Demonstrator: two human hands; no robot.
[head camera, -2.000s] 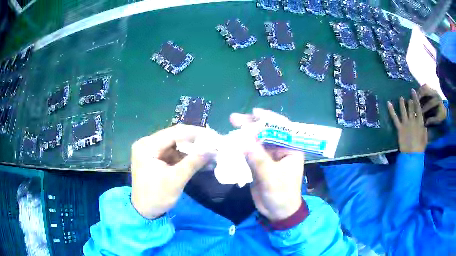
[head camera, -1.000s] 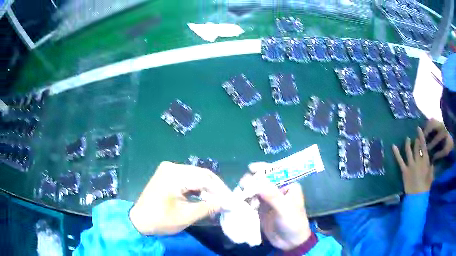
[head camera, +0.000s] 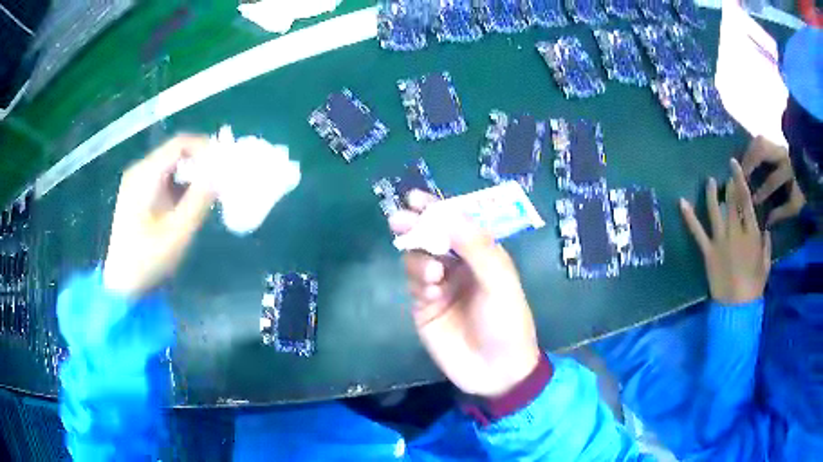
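My left hand, somewhat blurred, holds a crumpled white wipe above the left part of the green mat. My right hand holds the white glue tube with blue print; its printed end points right. The nozzle cannot be made out clearly. A circuit board with a dark heatsink lies on the mat between and below my hands. Another circuit board is partly hidden behind my right fingers. Two more lie beyond it, one tilted and one nearly upright.
Several boards stand in groups at right and in rows along the white stripe. A white piece lies at the far side. A neighbouring worker's hands rest at right by a white sheet. More boards show at the left edge.
My hands were together at the wipe and tube; now they are apart. My left hand has moved left with the wipe, and my right hand keeps the tube. The view has shifted.
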